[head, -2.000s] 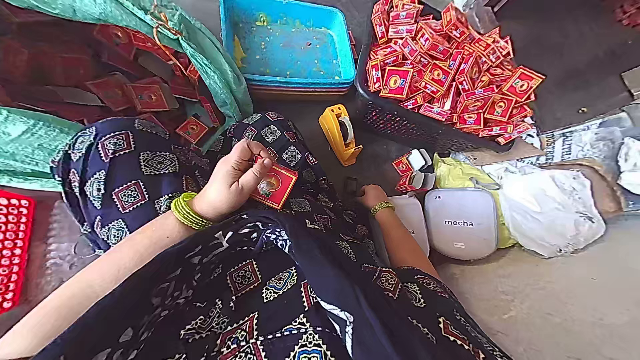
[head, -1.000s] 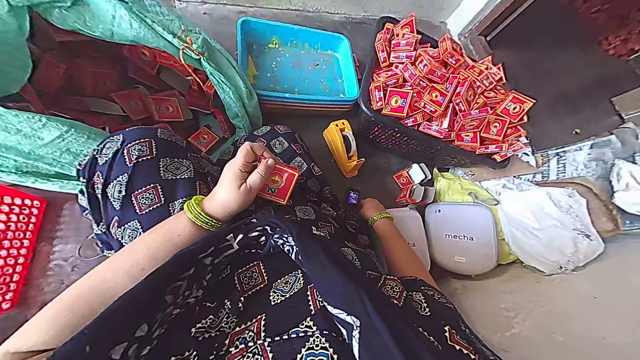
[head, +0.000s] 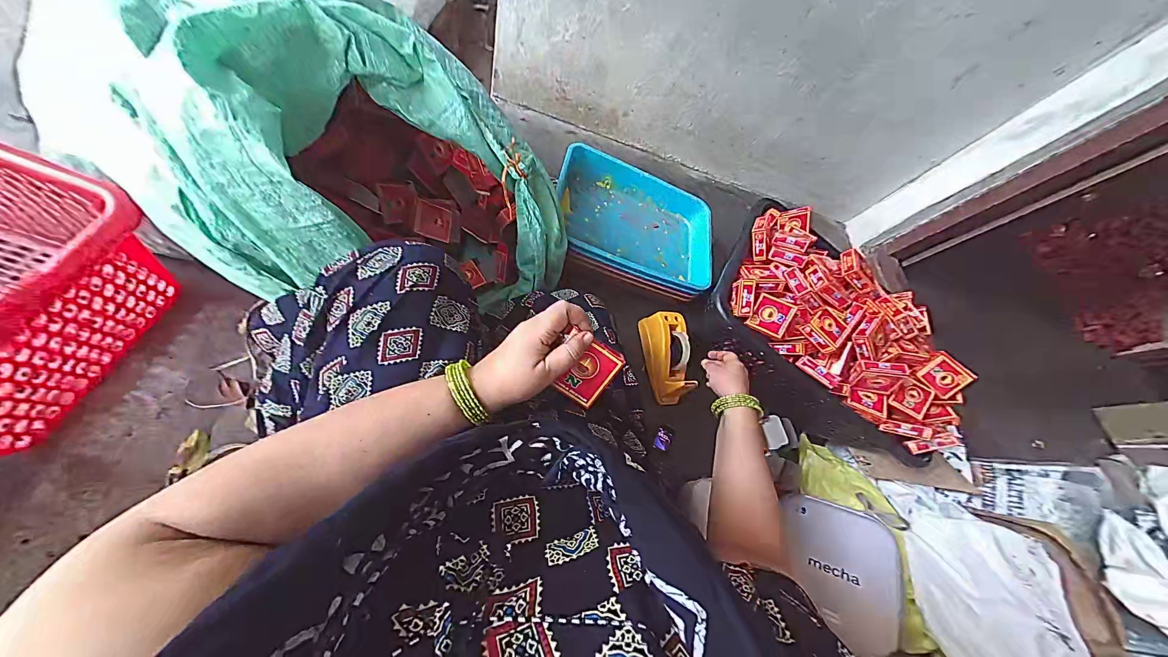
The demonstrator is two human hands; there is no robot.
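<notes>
My left hand [head: 538,354] holds a small flat red box [head: 589,372] with a printed front, above my lap. Just right of a yellow tape dispenser [head: 665,358] is my right hand [head: 727,372], its fingers curled; whether anything small is between them cannot be seen. The dispenser stands on the dark floor with a tape roll in it. Many similar red boxes [head: 826,319] are heaped in a black basket [head: 725,297] beyond my right hand. A green woven sack [head: 242,173] at upper left stands with its mouth wide, more red boxes inside. A small purple item [head: 663,439] lies by my lap.
Stacked blue trays [head: 639,219] stand between sack and basket, near a grey wall [head: 776,82]. Red plastic baskets [head: 82,338] are at far left. At lower right are a pale case [head: 844,575], a yellow bag [head: 844,479], white plastic [head: 976,566] and newspaper [head: 1040,493].
My right hand has moved from beside my lap to near the tape dispenser. My left hand still holds the red box. The view has shifted, showing more of the wall and red baskets.
</notes>
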